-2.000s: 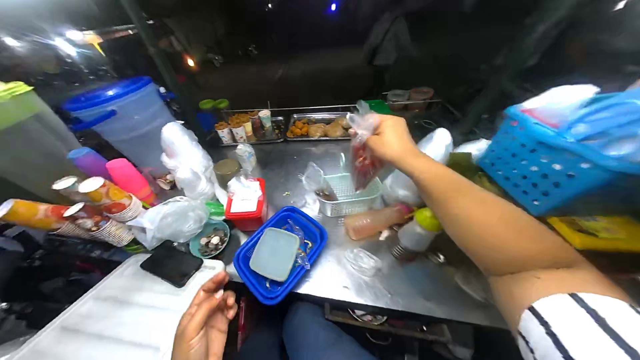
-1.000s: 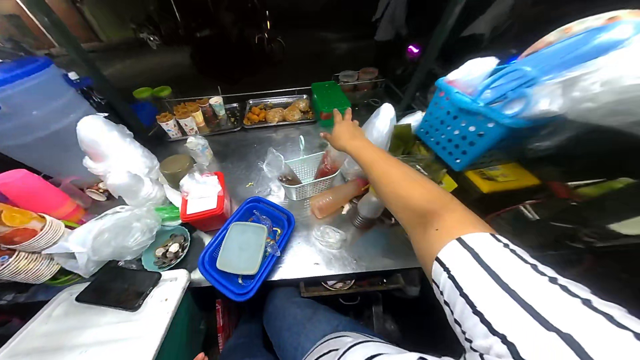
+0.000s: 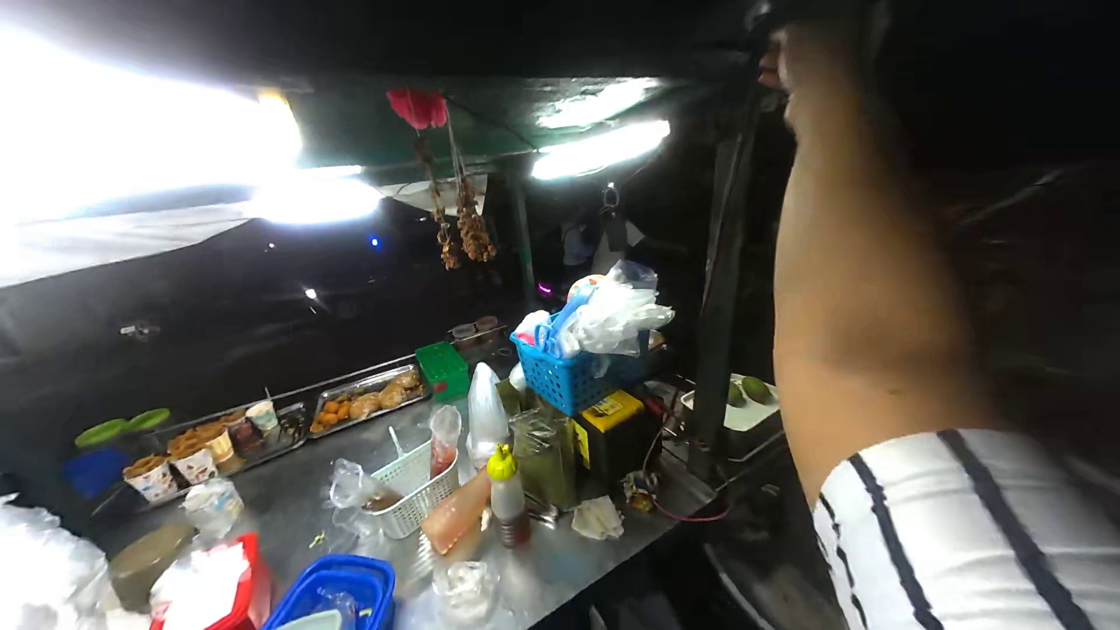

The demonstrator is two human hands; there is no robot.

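My right hand [image 3: 777, 68] is raised high at the upper right, by the top of a dark post [image 3: 726, 262]; it is blurred and dim, and what its fingers touch is hidden. My left hand is out of view. Below on the metal counter stands a white plastic basket [image 3: 404, 516] with a bag of red sauce [image 3: 444, 451] in it. A bottle of pinkish sauce [image 3: 459, 512] lies against the basket, beside an upright squeeze bottle with a yellow cap [image 3: 507, 499]. A blue tray [image 3: 376, 573] is at the bottom edge.
A blue basket of plastic bags [image 3: 564, 376] stands near a black and yellow battery [image 3: 612, 429]. Metal trays of fried food [image 3: 372, 394] line the counter's back edge by a green box [image 3: 444, 369]. Lit tube lamps [image 3: 604, 150] hang overhead.
My right hand has gone from the green box up to the upper right. Earlier it held the bag of red sauce, which now stands in the white basket. The view has swung up and right.
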